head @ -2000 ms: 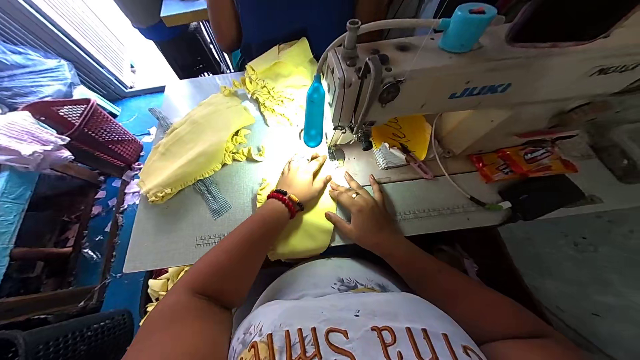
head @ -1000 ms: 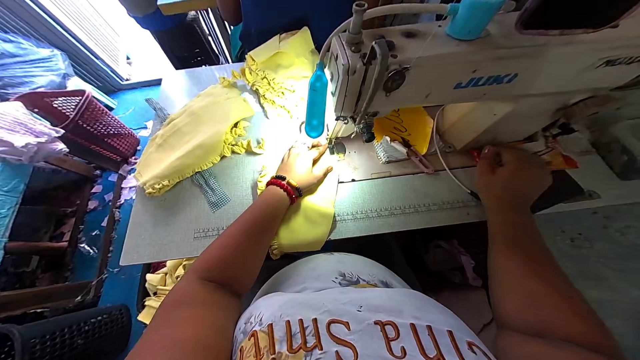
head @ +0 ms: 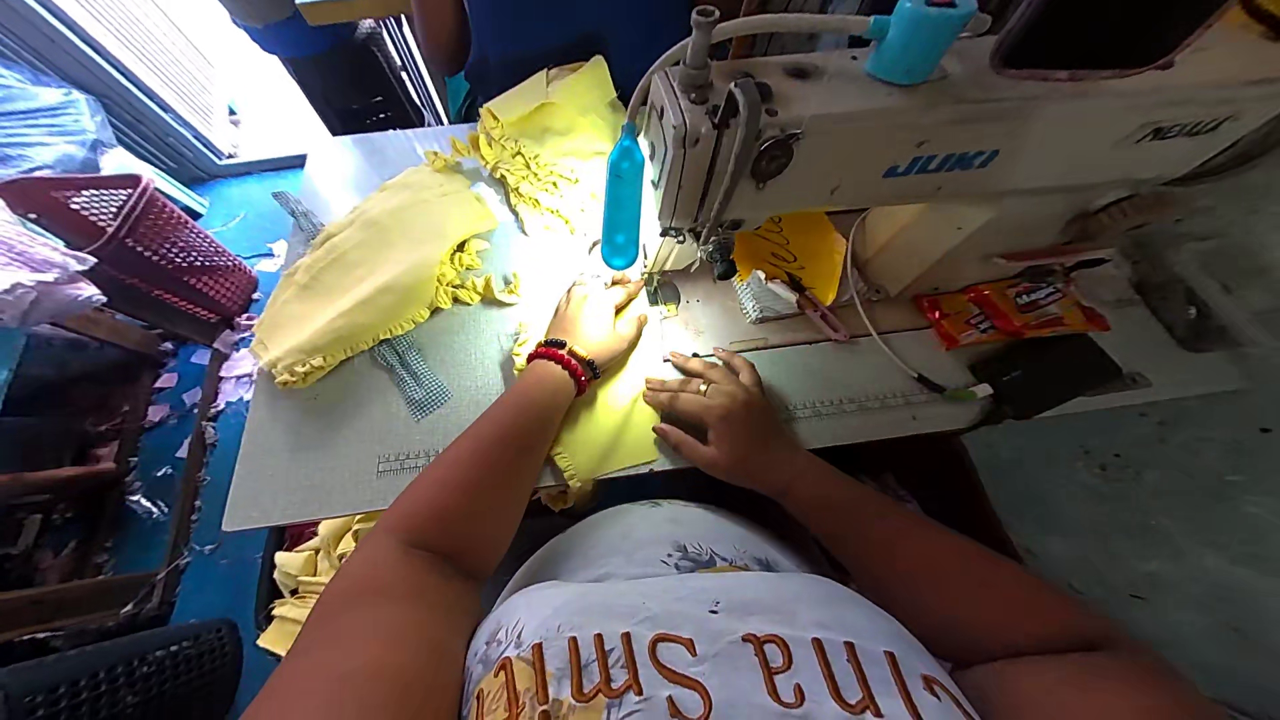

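My left hand [head: 597, 322], with beaded bracelets at the wrist, lies flat on a yellow fabric piece [head: 612, 425] just left of the needle area of a Juki sewing machine [head: 860, 130]. The cloth has a ruffled left edge and hangs over the table's front. My right hand [head: 712, 412], wearing a ring, rests at the cloth's right edge with its fingers spread. A blue lamp [head: 623, 200] hangs by the machine's head and shines on the cloth. Two more ruffled yellow pieces [head: 375, 270] [head: 560, 130] lie to the left and behind, one over a checked strip [head: 412, 378].
Snack packets [head: 1020, 305], a black pouch [head: 1048, 372], small scissors-like snips [head: 820, 312] and an orange piece with writing [head: 795, 255] lie on the right. A maroon basket [head: 130, 245] stands at the left, with yellow cloth [head: 315, 580] below the table. Another person [head: 580, 40] is across the table.
My right hand was by the cloth, then reached right to the snack packets and pouch, and is now back beside the cloth. My left hand has stayed on the cloth.
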